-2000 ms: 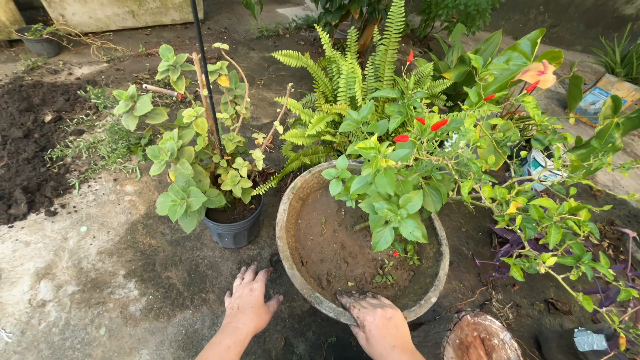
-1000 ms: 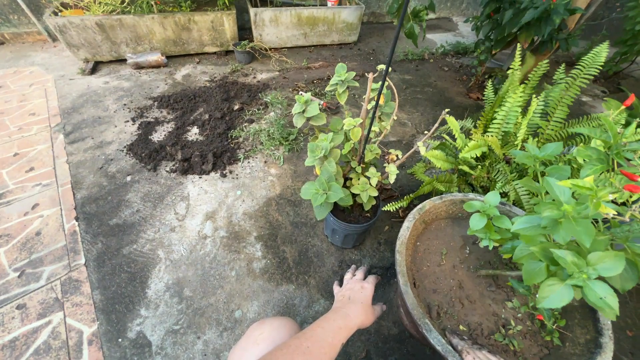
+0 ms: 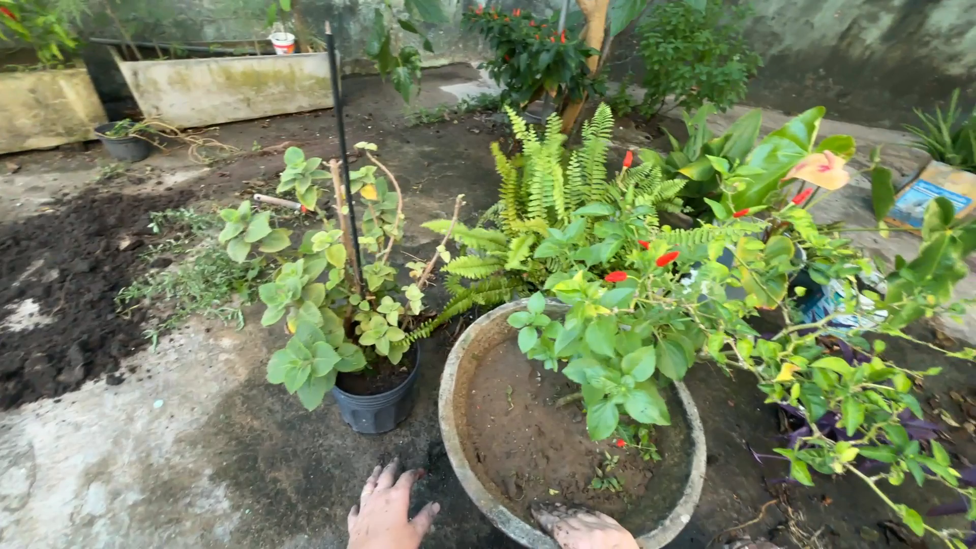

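My left hand (image 3: 389, 509), soiled at the fingers, is spread with nothing in it, left of the round concrete planter (image 3: 474, 479) and below a dark plastic pot (image 3: 375, 408). That pot holds a leafy plant (image 3: 306, 358) beside a thin black stake (image 3: 343, 160). My right hand (image 3: 581, 526) reaches over the near rim, its muddy fingertips at the soil (image 3: 507, 427); whether they hold anything is hidden. A green plant with red buds (image 3: 602, 335) leans over the planter's right half.
Dark loose soil (image 3: 69, 282) and pulled weeds (image 3: 202, 274) lie at left, near a hand tool's handle (image 3: 280, 202). A fern (image 3: 557, 183) stands behind the planter. Trailing branches (image 3: 823, 366) spread at right. Long concrete troughs (image 3: 229, 88) stand at the back left.
The view has swung left and back right. My left hand stays spread beside the planter. My right hand, mostly out of view one second ago, shows again at the near rim.
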